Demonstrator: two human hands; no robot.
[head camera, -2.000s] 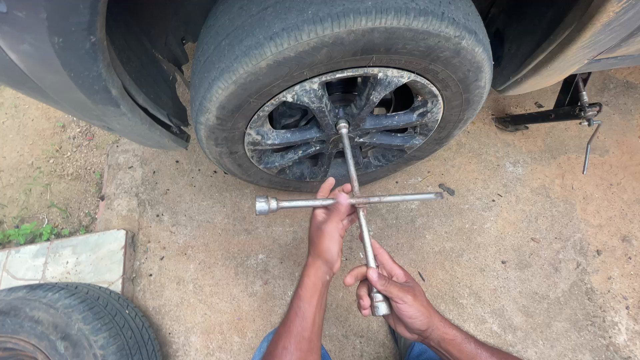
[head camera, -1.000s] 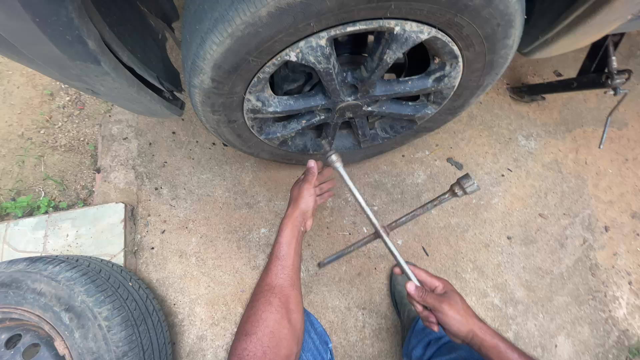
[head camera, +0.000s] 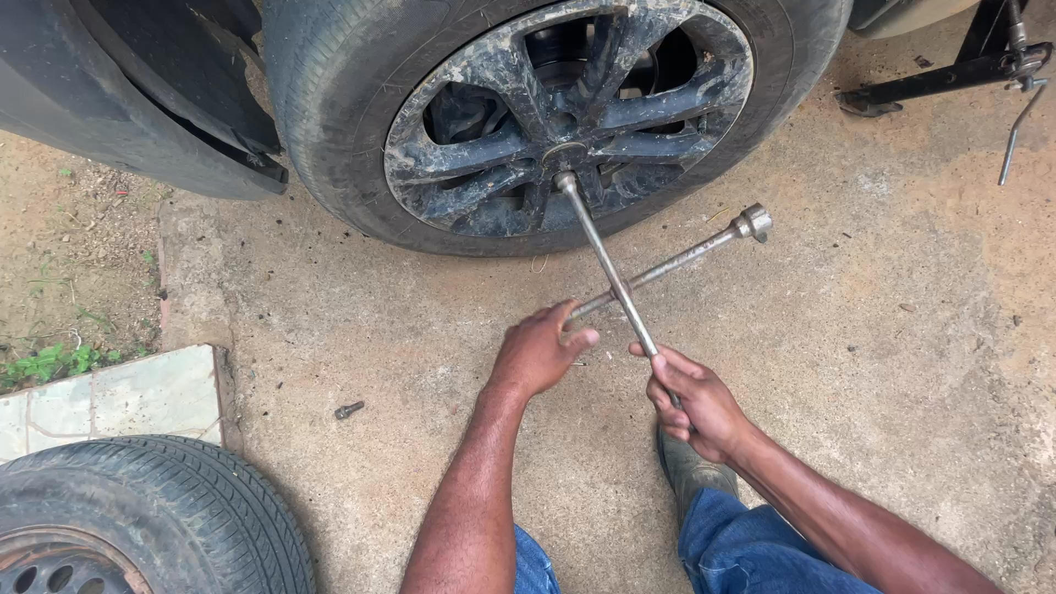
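Observation:
A four-way lug wrench (head camera: 596, 239) has one socket against the lower hub area of the car's wheel (head camera: 569, 115); whether it sits on a lug bolt is hidden. My right hand (head camera: 697, 400) is closed around the near arm of the wrench. My left hand (head camera: 540, 346) is at the left arm's end, its fingers curled over it and the thumb apart. The wrench's right arm ends in a large free socket above the concrete. The wheel's alloy spokes are dirty, and its tire (head camera: 346, 140) is on the car.
A lug bolt (head camera: 349, 410) lies on the concrete at left. A spare wheel (head camera: 157, 503) is at the lower left beside a tiled slab (head camera: 157, 396). A jack (head camera: 932, 82) with a crank handle stands at the upper right. My boot (head camera: 693, 470) is below my right hand.
The wrench's socket has moved from in front of the wheel's lower edge up to its hub area. My left hand has left the socket end and moved to the wrench's left arm. A bolt now shows at left.

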